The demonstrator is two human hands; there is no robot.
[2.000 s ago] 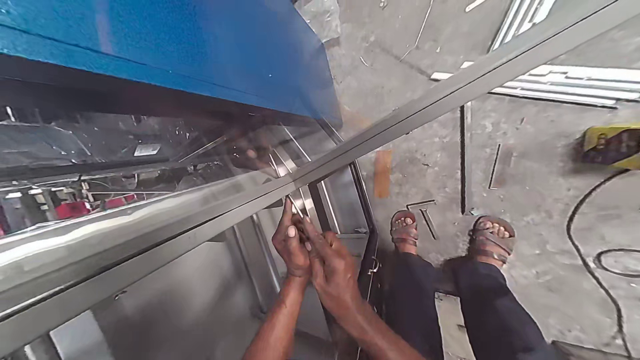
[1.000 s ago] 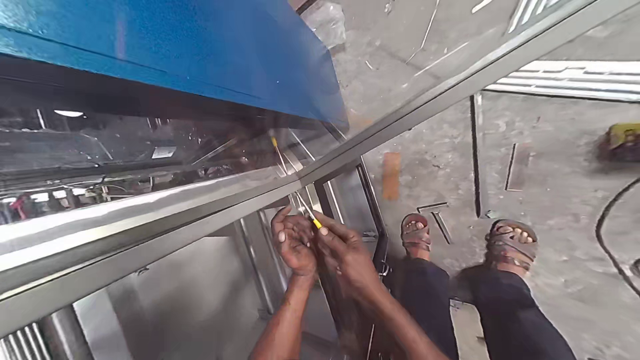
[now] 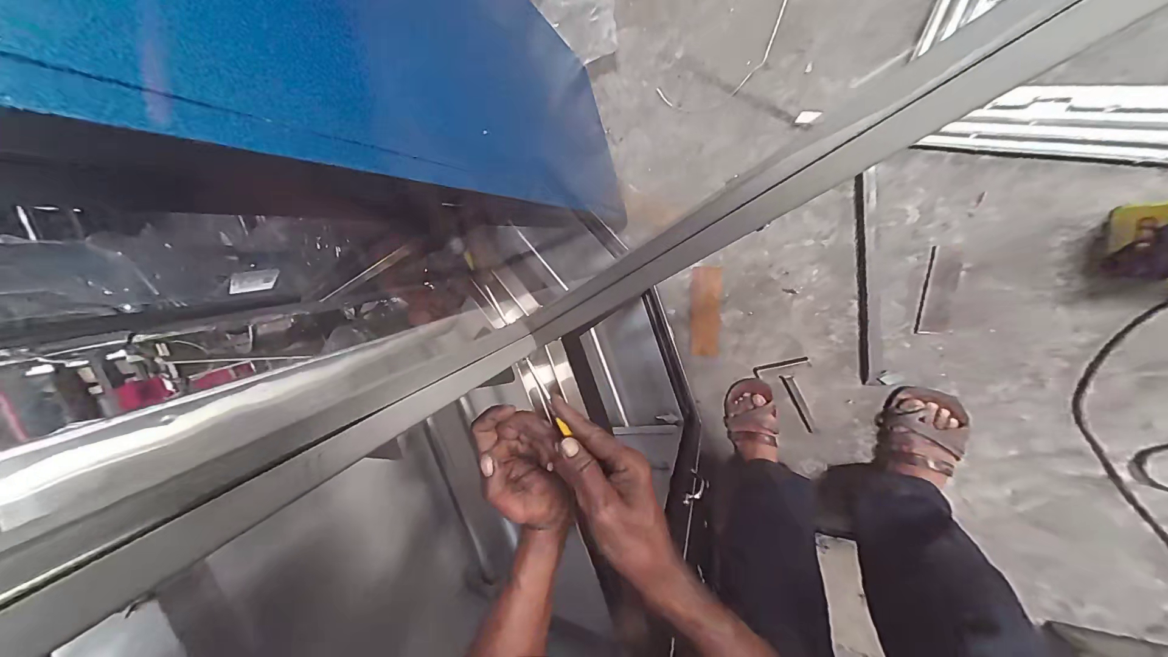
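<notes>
My right hand (image 3: 616, 493) grips a thin tool with a yellow handle (image 3: 563, 427), probably a screwdriver, between thumb and fingers. The tool's slim shaft points up toward a corner of the long grey metal frame (image 3: 365, 424). Close at its left, my left hand (image 3: 525, 465) is turned palm up with curled fingers; whether something small lies in them cannot be told. Both hands are just below the frame's edge, beside shiny metal strips (image 3: 547, 370). A glass pane above the frame reflects the yellow handle.
A large blue panel (image 3: 319, 82) fills the upper left. On the concrete floor lie white metal profiles (image 3: 1058, 123), a brown strip (image 3: 705, 310), thin black strips (image 3: 861, 274), a black cable (image 3: 1081, 411) and a yellow box (image 3: 1136, 242). My sandalled feet stand right of a dark-edged frame (image 3: 680, 383).
The yellow handle, plain in my right hand one second ago, is now mostly covered by its fingers. My left hand's fingers have curled in more beside it.
</notes>
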